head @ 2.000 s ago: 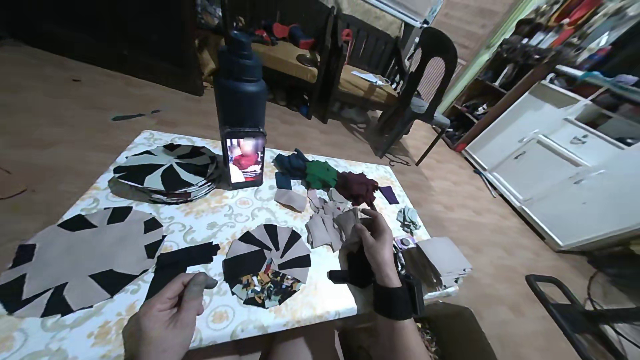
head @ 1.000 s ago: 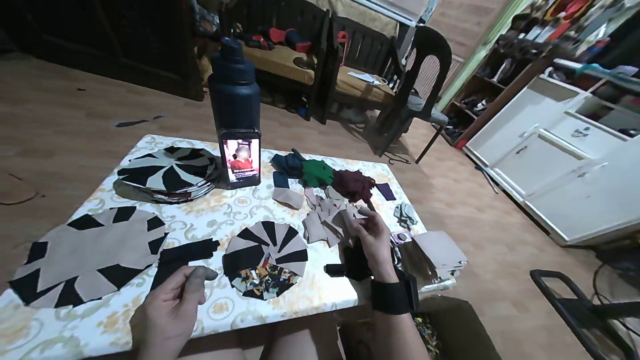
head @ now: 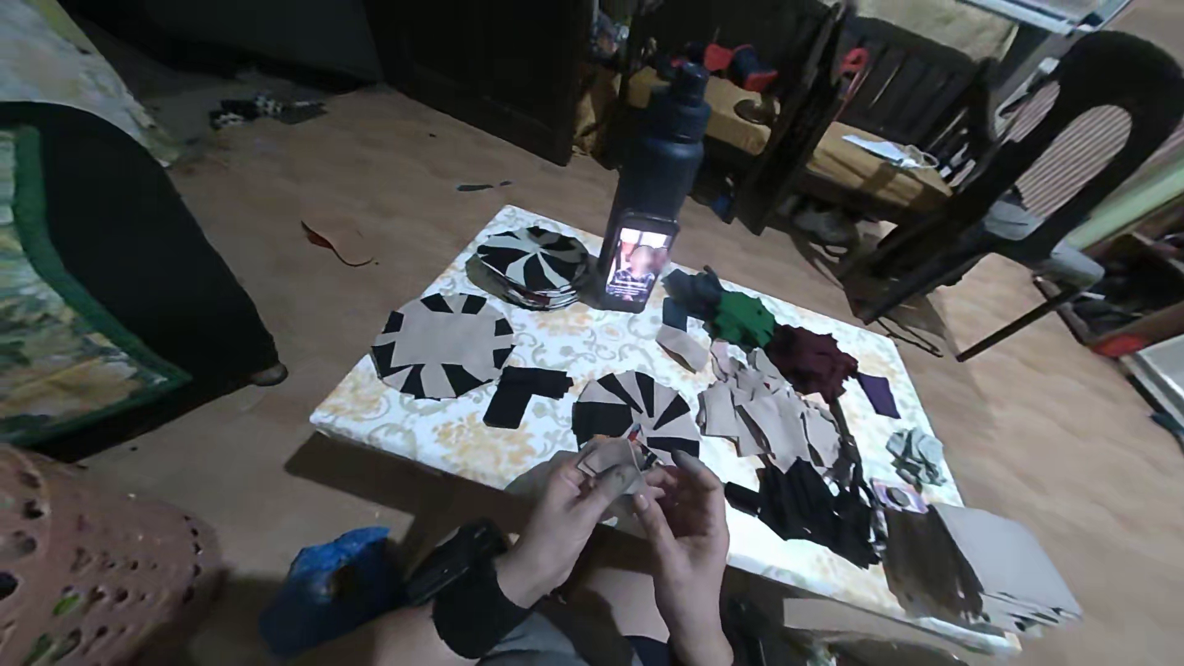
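Note:
My left hand [head: 569, 509] pinches a small beige fabric piece [head: 608, 455] over the table's near edge. My right hand [head: 689, 532] is close against it, fingers curled at the piece's right side; whether they grip it is unclear. Just beyond lies a round patchwork of black and beige strips [head: 638, 407], its near part partly hidden. Black fabric strips [head: 527, 388] lie left of it. To the right are loose beige pieces [head: 763, 407] and a heap of black pieces [head: 809, 509]. A larger beige-and-black round [head: 444, 344] lies at the left.
A stack of striped rounds [head: 532, 264], a dark bottle [head: 661, 148] and a lit phone [head: 638, 262] stand toward the back. Green [head: 743, 317] and maroon fabric [head: 809, 359] lie behind the beige pieces. Stacked beige cloth [head: 1004, 560] is at the right corner. A perforated basket [head: 102, 555] stands lower left.
My hands were apart, the right one over the beige pieces and the left near the black strips. They are now together at the near edge. The view has turned left.

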